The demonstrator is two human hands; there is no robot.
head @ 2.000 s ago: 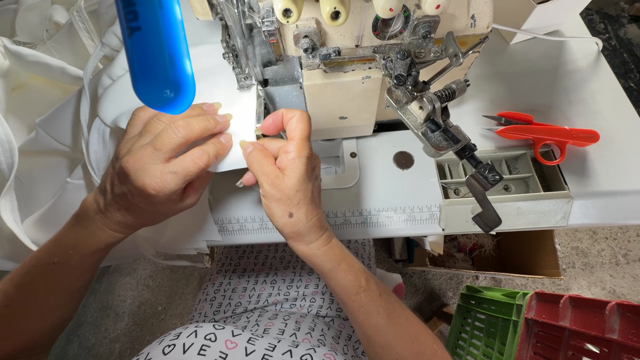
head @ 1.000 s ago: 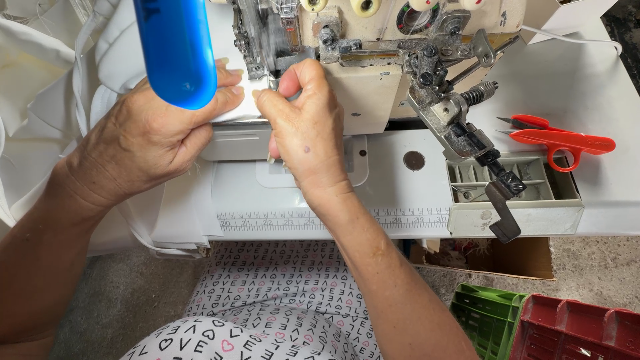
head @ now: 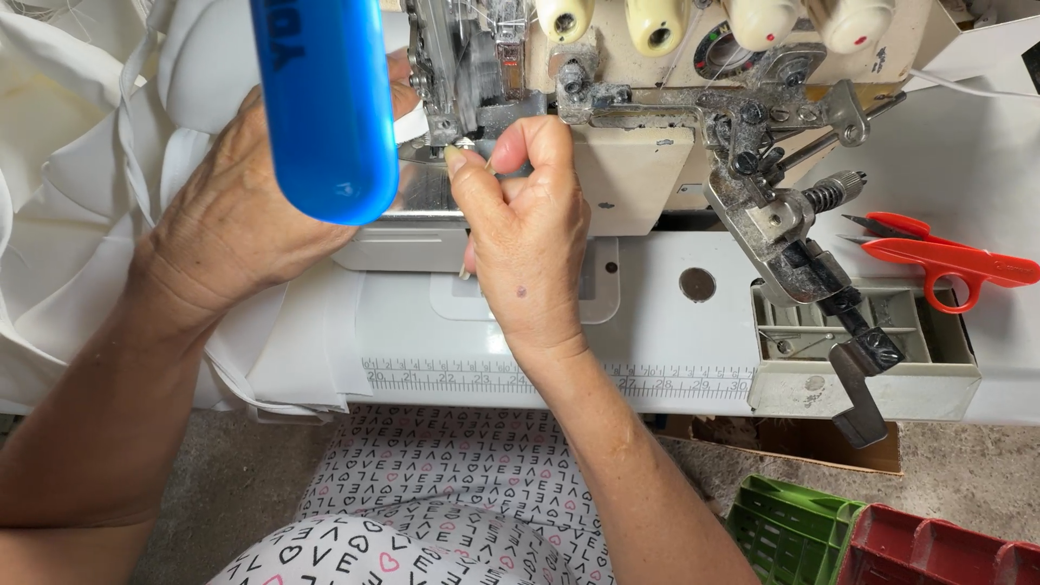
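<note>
An overlock sewing machine (head: 634, 162) stands at the top centre, its needle area blurred. My left hand (head: 244, 203) reaches behind a blue rounded bar (head: 329, 114) that hides most of its fingers. Its fingertips show beside a white fabric piece (head: 413, 123), left of the presser foot (head: 445, 134); whether they grip it is hidden. My right hand (head: 524, 211) is just right of the foot, fingers curled, with thumb and forefinger close together at a thin pale strand or strip (head: 490, 166). A pale end also shows under its lower fingers.
White fabric (head: 73, 162) is heaped on the left. Red thread snips (head: 951, 252) lie at right, behind a small compartment box (head: 869, 390). A metal attachment arm (head: 780, 236) overhangs that box. A printed ruler strip (head: 569, 382) runs along the table edge. Green (head: 792, 524) and red crates (head: 934, 544) stand below.
The left hand has moved away from me, further behind the blue bar. The white piece, in front of the foot two seconds ago, now shows only beside it. The right hand stays near the foot.
</note>
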